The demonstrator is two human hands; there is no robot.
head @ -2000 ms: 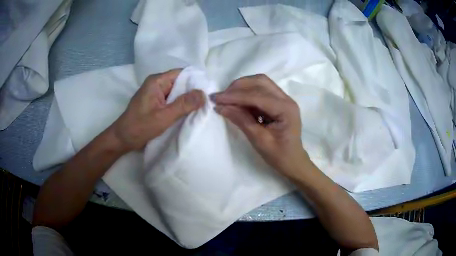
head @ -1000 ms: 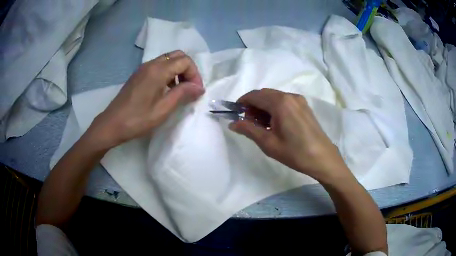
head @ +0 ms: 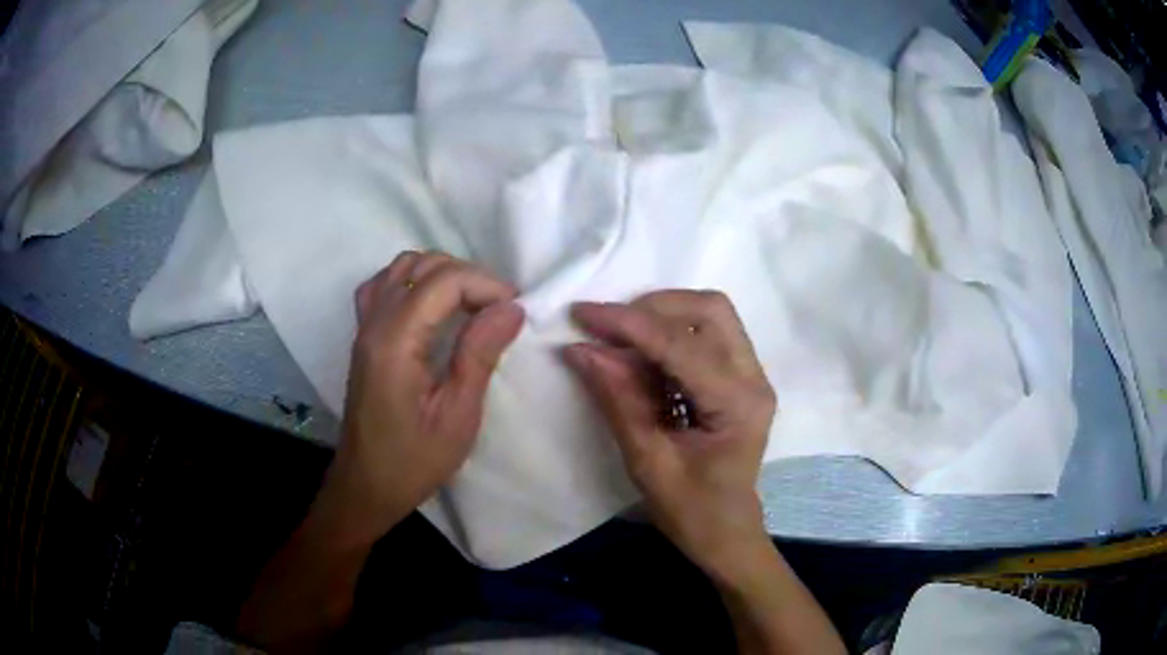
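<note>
A white garment (head: 819, 166) lies spread over the table, its lower corner hanging past the front edge. My left hand (head: 429, 371) pinches a fold of its cloth between thumb and forefinger. My right hand (head: 678, 410) is just to the right, thumb and forefinger slightly apart. Thread snips (head: 677, 407) are held in the right palm; only a small shiny part shows and the blades are hidden. A loose flap of the cloth stands up above the fingertips. Any thread is too fine to tell.
The pale blue-grey table (head: 320, 64) has a curved front edge. A crumpled white garment (head: 141, 128) lies at the left, more white cloth (head: 1088, 205) at the right. A blue-and-green object (head: 1017, 41) is at the top right. Yellow cart rails (head: 1088, 555) and white cloth show below right.
The snips' blades showed beside the cloth a second ago and are now tucked in my right hand. Both hands are lower in view, and the bunched cloth has been laid flatter.
</note>
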